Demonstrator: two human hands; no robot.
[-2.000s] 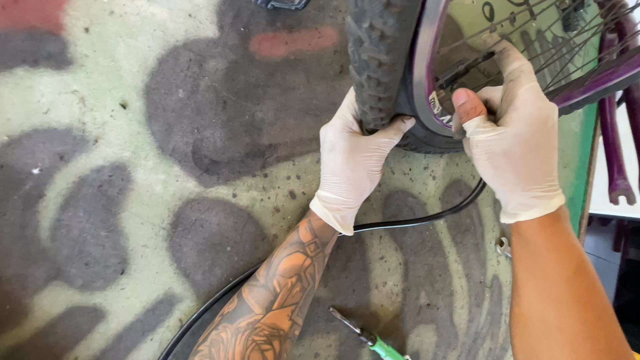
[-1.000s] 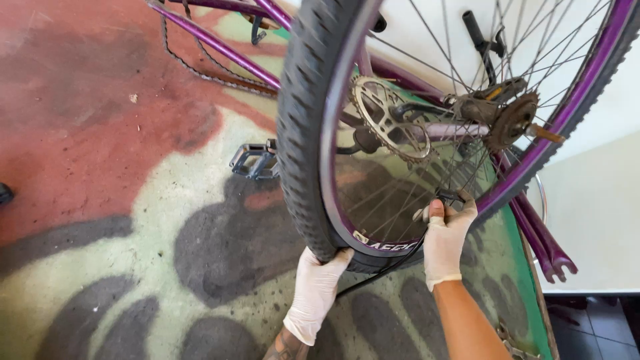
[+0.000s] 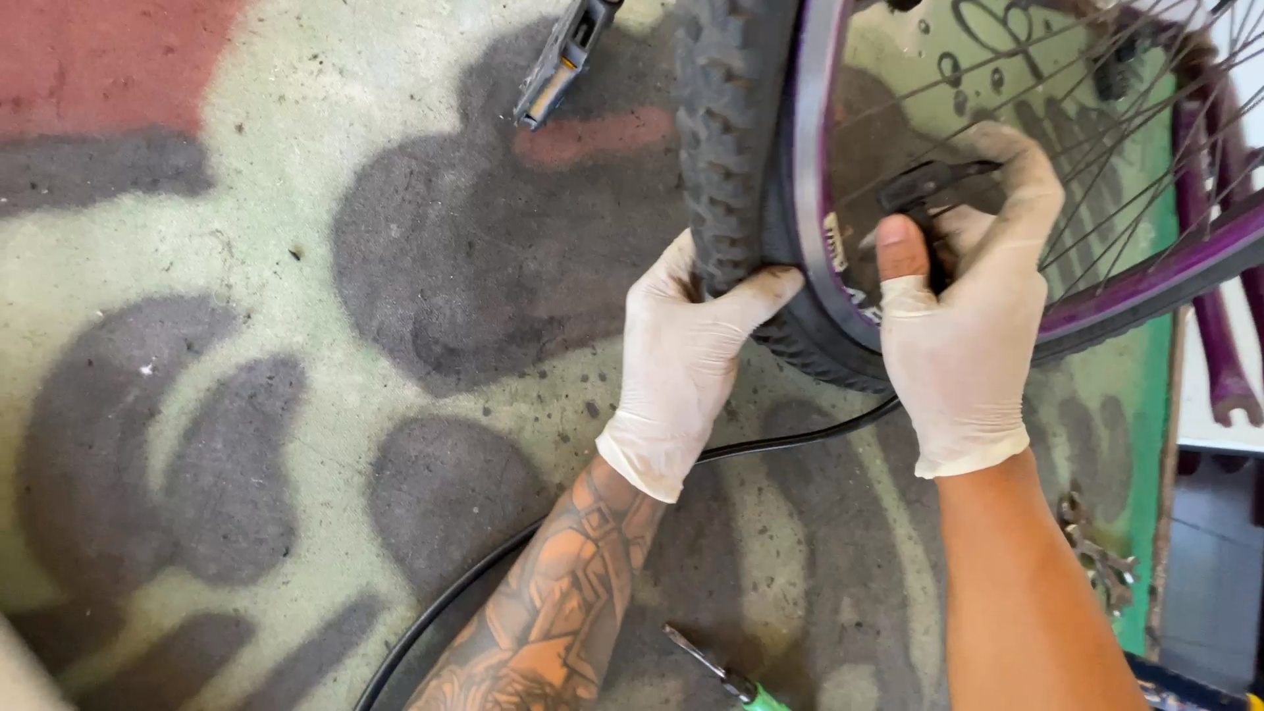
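My left hand, in a white glove, grips the knobby black bicycle tire, thumb on its sidewall. Just right of it, inside the purple wheel rim, my right hand holds a black pump head. The right glove is torn at the thumb, whose bare tip shows. A black hose runs from behind the right hand, under the wheel and past the left wrist. Whether the pump head sits on a valve cannot be told.
A pedal juts in at the top. Near the bottom lies a tool with a metal shaft and green handle. Metal wrenches lie by the table's green right edge. Purple fork ends hang past that edge.
The view has swung widely, away from the crankset and hub seen a second ago. The left hand is still on the tire and the right hand still inside the rim.
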